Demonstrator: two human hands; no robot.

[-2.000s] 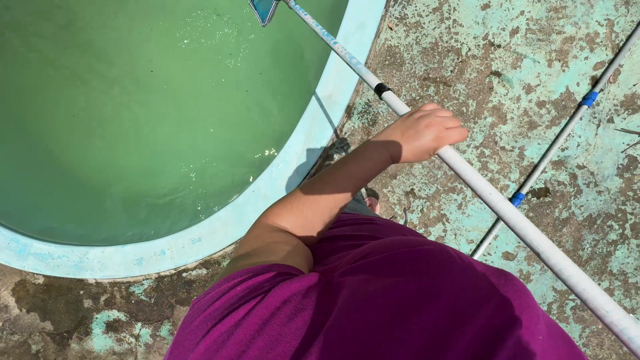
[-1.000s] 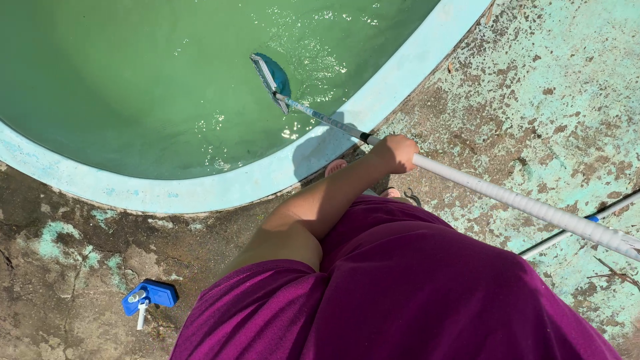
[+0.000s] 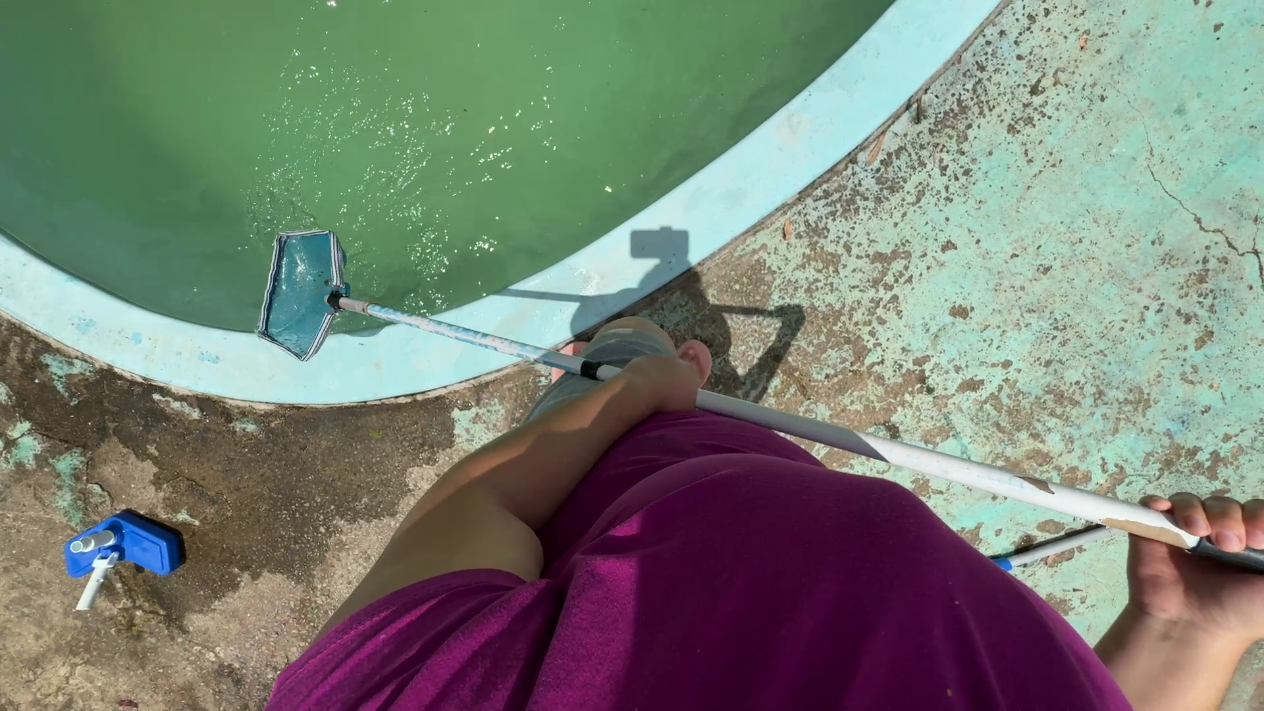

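Note:
A pool skimmer net (image 3: 301, 294) with a blue mesh and a pale frame is at the pool's rim at left, partly over the green water (image 3: 444, 148). Its long white pole (image 3: 829, 432) runs from the net across the front of my body to the lower right. My left hand (image 3: 660, 383) is closed around the pole just past a black collar, its fingers mostly hidden. Near the pole's dark end, at the right edge, my right hand (image 3: 1200, 553) grips it with the fingers over the top.
The pale blue pool rim (image 3: 770, 148) curves across the view. A blue vacuum head (image 3: 133, 543) with a white fitting lies on the worn concrete at lower left. A second pole (image 3: 1062, 546) with a blue clamp lies on the peeling green paving at right.
The skimmer net has swung left, from over the water to the pool's rim, with the pole in my left hand. My right hand has come into view at the pole's end.

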